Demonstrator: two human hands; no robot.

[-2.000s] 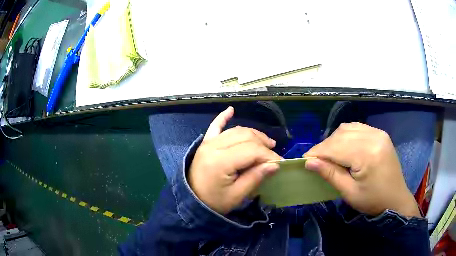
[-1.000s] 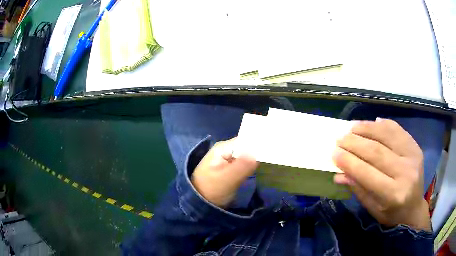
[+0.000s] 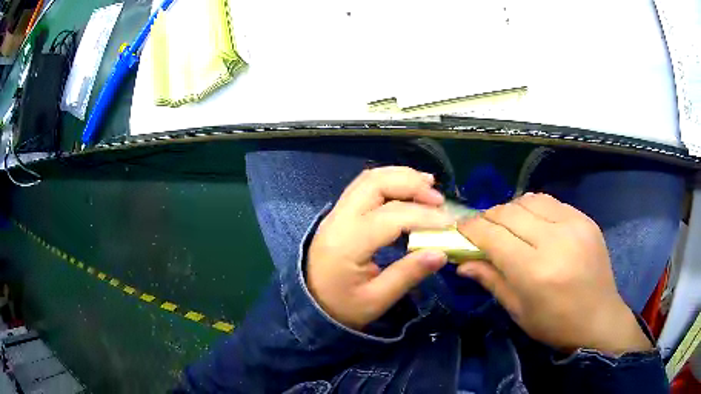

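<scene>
My left hand (image 3: pixel 369 246) and my right hand (image 3: pixel 553 269) are bare and close together over my lap. Both hold a pale yellow panel (image 3: pixel 446 242) between thumbs and fingers. Only a short part of the panel shows between the hands; the fingers hide the rest. A blurred greyish edge shows just above it. A stack of yellow panels (image 3: pixel 192 58) lies at the upper left on the white bench covering (image 3: pixel 307 61). Narrow yellow edge strips (image 3: pixel 465 101) lie near the bench edge.
A blue tube-shaped tool (image 3: pixel 109 96) lies left of the stack on the green bench top. Beyond it are a white paper or bag (image 3: pixel 91 61) and a dark box (image 3: pixel 40 104) with cables. Yellow-black tape (image 3: pixel 127 291) crosses the green floor at the left.
A second ago the panel's broad white face showed with a yellow-green face below it. Now the hands have come together and the panel is turned, so only a narrow part shows.
</scene>
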